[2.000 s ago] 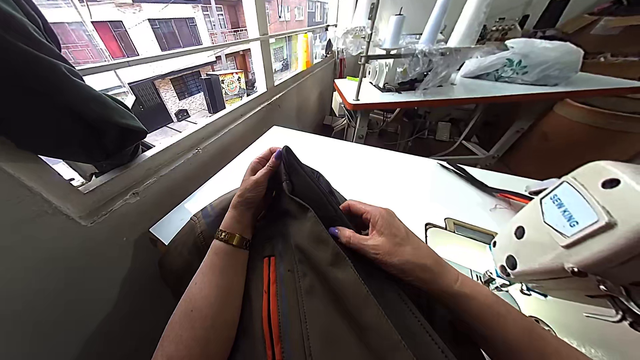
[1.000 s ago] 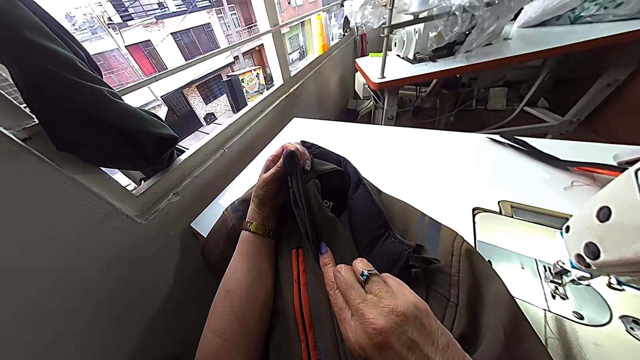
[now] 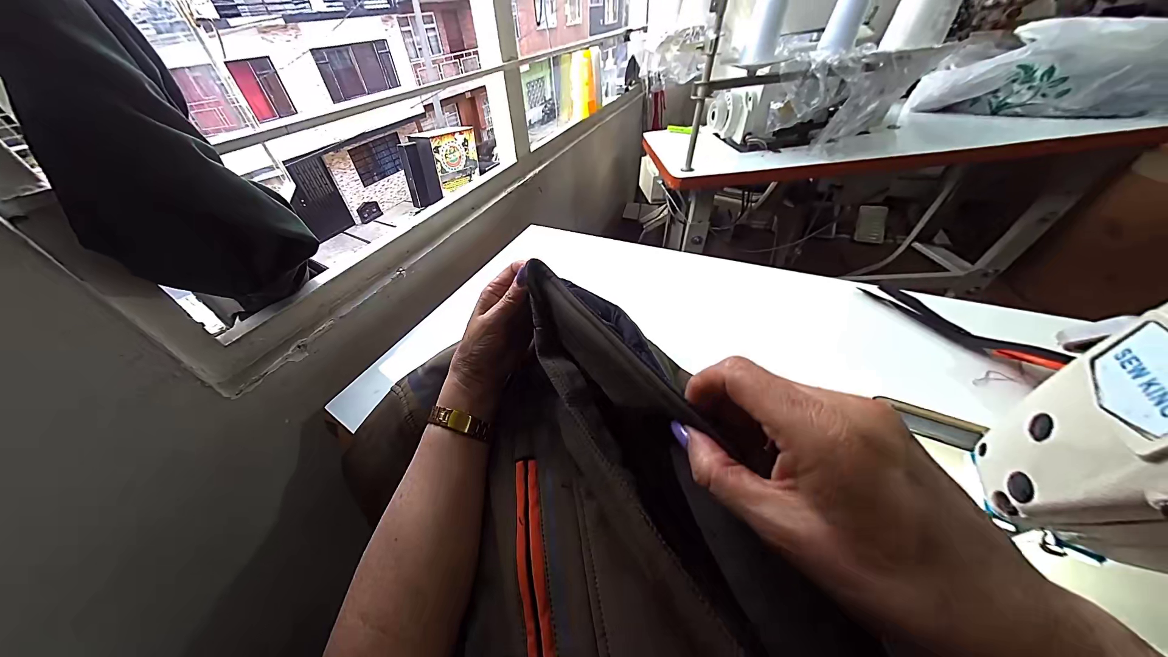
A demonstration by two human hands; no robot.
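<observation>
A dark grey-brown jacket (image 3: 630, 566) with an orange-edged zipped opening (image 3: 534, 557) lies over the near edge of the white sewing table. My left hand (image 3: 493, 333), with a gold bracelet at the wrist, pinches the jacket's peaked upper edge. Between thumb and forefinger my right hand (image 3: 803, 456) grips the garment's edge farther down on the right. A dark gap shows between the layers, and a dark blue lining shows behind the edge. Part of the jacket is hidden under my hands.
The white tabletop (image 3: 693, 310) reaches back beyond the jacket. At the right stands a sewing machine head (image 3: 1086, 447), with dark and orange strips (image 3: 949, 324) behind it. A second, orange-edged table (image 3: 876, 151) holds thread cones and a plastic bag (image 3: 1049, 73). Dark cloth (image 3: 155, 173) hangs at the window.
One second ago my right hand lay flatter on the jacket near the orange-edged opening, with its inside showing. Now that hand is farther right and pinches the edge. My left hand still holds the upper edge.
</observation>
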